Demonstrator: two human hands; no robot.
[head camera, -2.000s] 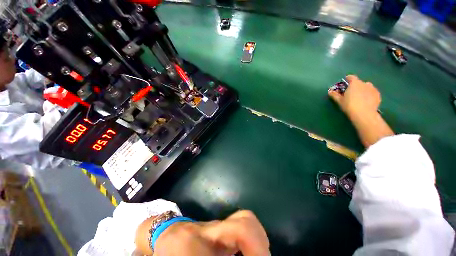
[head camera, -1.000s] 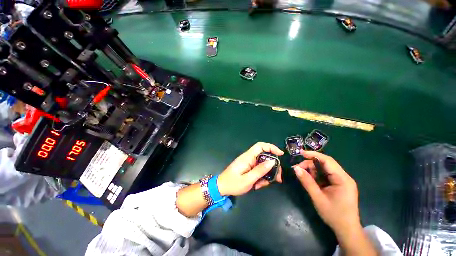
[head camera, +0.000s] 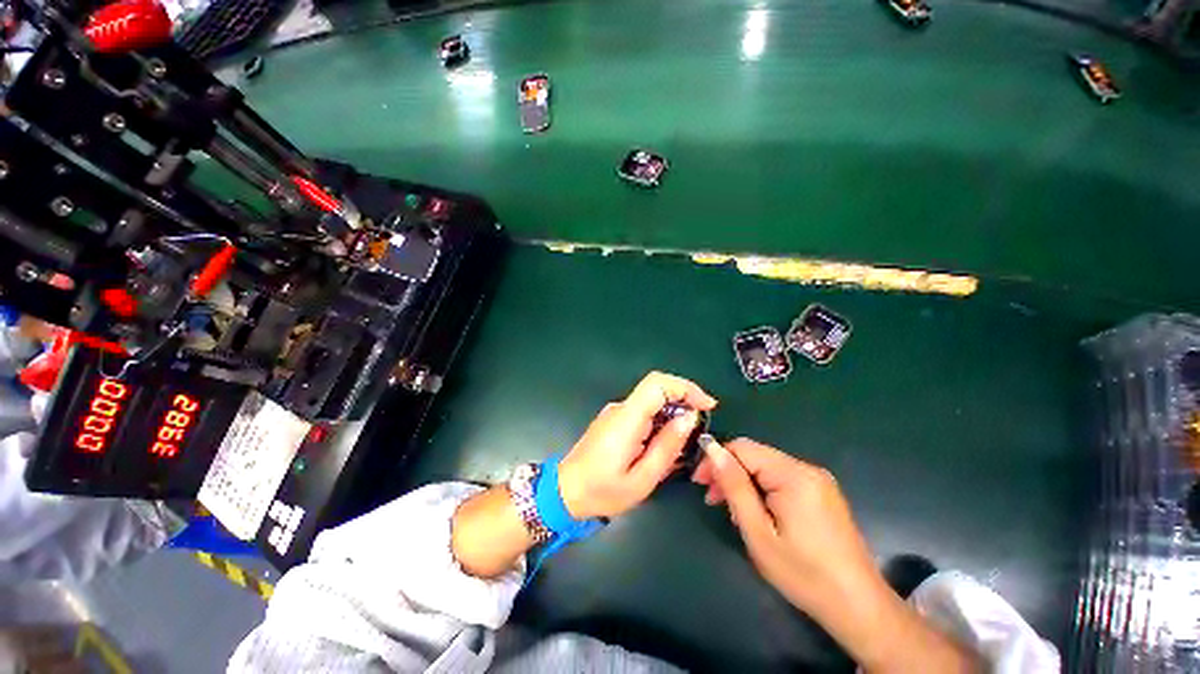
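My left hand (head camera: 629, 450), with a blue strap at the wrist, holds a small watch housing (head camera: 686, 424) between thumb and fingers; the fingers cover most of it. My right hand (head camera: 779, 511) has thumb and fingertips together at the housing's right lower edge. Whether the right fingertips pinch the housing or a small part on it is hidden. Two open watch housings lie close together on the green bench beyond my hands, one to the left (head camera: 762, 354) and one to the right (head camera: 820, 335), electronics facing up.
A black press fixture (head camera: 329, 345) with red handle tips and red digits stands at left. Across the worn yellow strip (head camera: 855, 274), the green belt carries a housing (head camera: 642, 167), a screen module (head camera: 534, 103) and other parts. A clear ribbed tray (head camera: 1138, 487) is at right.
My right hand has moved left from beside the loose housings and now meets the housing in my left hand. The view has shifted, so the bench things sit elsewhere in the picture.
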